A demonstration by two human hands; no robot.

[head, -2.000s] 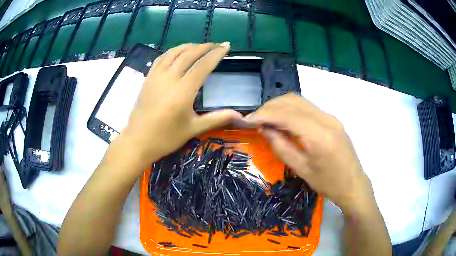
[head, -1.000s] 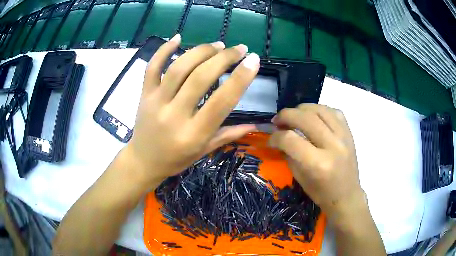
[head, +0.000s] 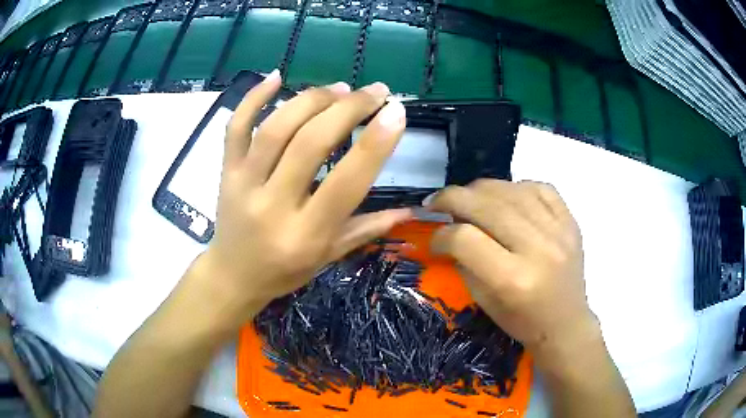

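Note:
A black middle frame (head: 483, 143) lies crosswise behind the orange tray (head: 270, 384), on what looks like a stack. My left hand (head: 286, 196) reaches over its left part, fingers spread and raised, thumb tip at its near edge; whether it grips the frame is hidden. My right hand (head: 515, 245) is at the same edge, thumb and index finger closed around a thin greyish strip (head: 432, 215) beside my left thumb tip. The tray holds a loose heap of small black strips (head: 368, 326). Another black frame (head: 184, 214) lies tilted, partly behind my left hand.
Stacks of black frames stand on the white surface at left (head: 102, 188) and right (head: 716, 245). More thin frames (head: 24, 184) lie at far left. Frames lie in a row on the green belt (head: 393, 61). White-edged layered trays (head: 671, 61) stand beyond. Other people's arms show at both lower corners.
Since two seconds ago, my left fingers have spread and lifted. The crosswise frame sits further right in view. The greyish strip now shows between my left thumb tip and right fingers.

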